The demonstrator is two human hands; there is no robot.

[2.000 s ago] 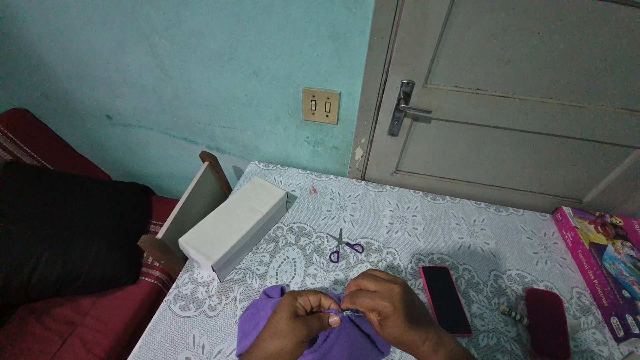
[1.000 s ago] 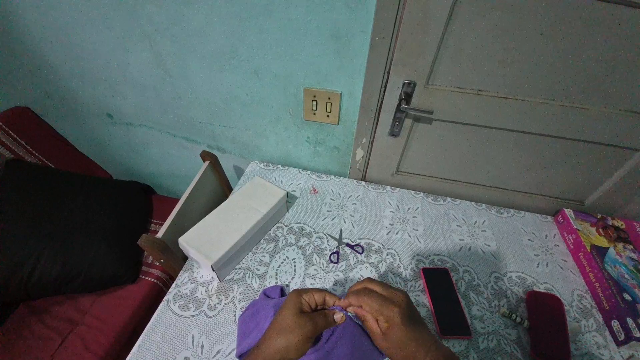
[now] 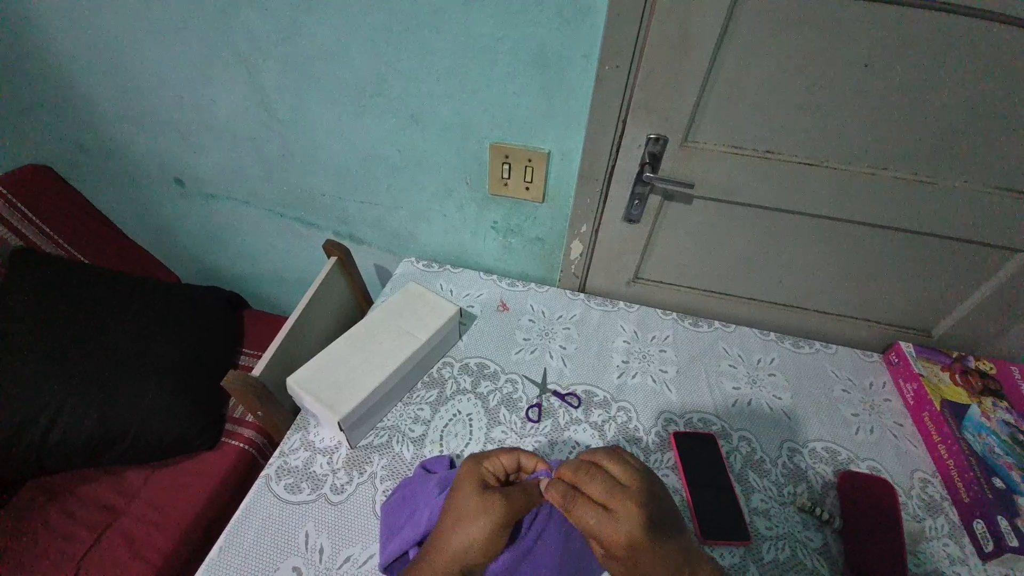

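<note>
A purple cloth (image 3: 424, 502) lies at the near edge of the lace-covered table, partly under my hands. My left hand (image 3: 492, 508) pinches a fold of it between thumb and fingers. Against it, fingertips touching or nearly so, my right hand (image 3: 620, 504) grips the same fold. Whether a needle or thread is between the fingertips cannot be made out. Just beyond the hands lie small scissors (image 3: 550, 396) with purple handles, blades spread. A phone (image 3: 710, 488) in a pink case rests right of my right hand.
A long white box (image 3: 376, 352) stands at the table's left, beside a wooden chair back (image 3: 308, 320). To the right are a dark red case (image 3: 872, 524), a small patterned item (image 3: 818, 512) and a pink printed box (image 3: 944, 456). A red scrap (image 3: 502, 306) lies near the far edge.
My hands stay together at the purple cloth, with only small shifts of the fingers. The scissors, phone and boxes have not moved.
</note>
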